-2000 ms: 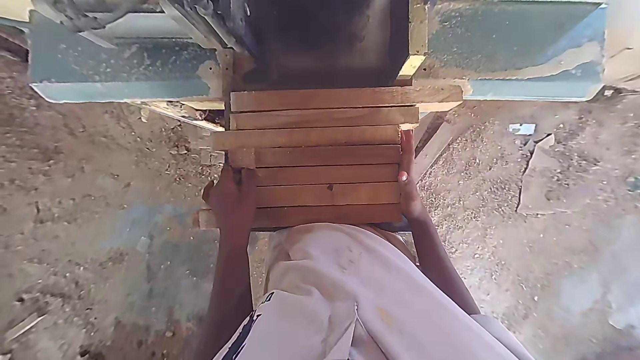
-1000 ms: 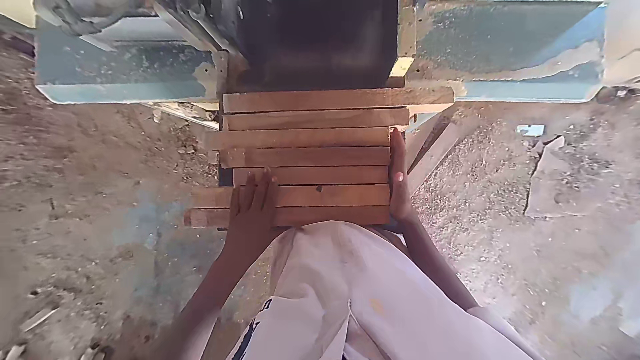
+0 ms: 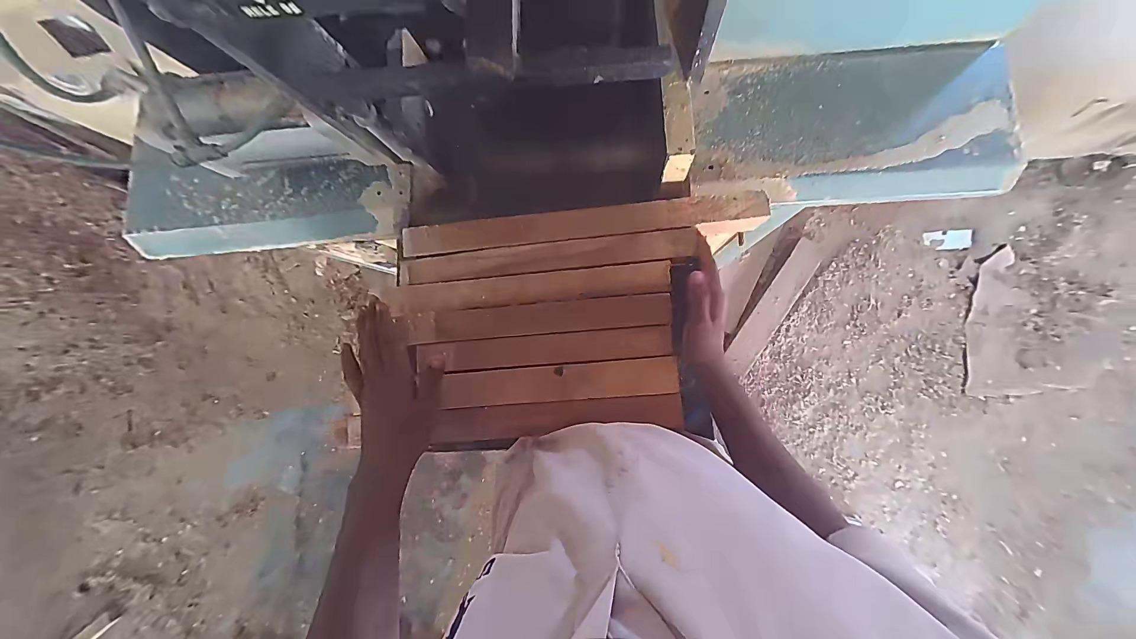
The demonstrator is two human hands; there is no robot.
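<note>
Several wooden slats (image 3: 550,324) lie side by side, crosswise, on a dark surface (image 3: 692,390) in front of my body. Their ends are uneven: the farthest slat (image 3: 586,222) reaches out to the right, and the nearest ones stick out under my left hand. Fingers extended, my left hand (image 3: 390,368) rests against and over the slats' left ends. My right hand (image 3: 706,311) is upright at the right side, its fingertips by the end of the second slat from the far side. A dark gap shows between that hand and the nearer slats. Neither hand grasps a slat.
Beyond the slats is a machine with a dark central bed (image 3: 550,151) and blue-green metal wings (image 3: 861,115) on both sides. A hose and metal frame parts are at the upper left. A wooden brace (image 3: 777,293) slants at the right. Chips litter the ground (image 3: 177,399).
My left hand has moved from on top of the near slats to their left ends. The nearer slats' right ends now stand apart from my right hand. The view has shifted somewhat.
</note>
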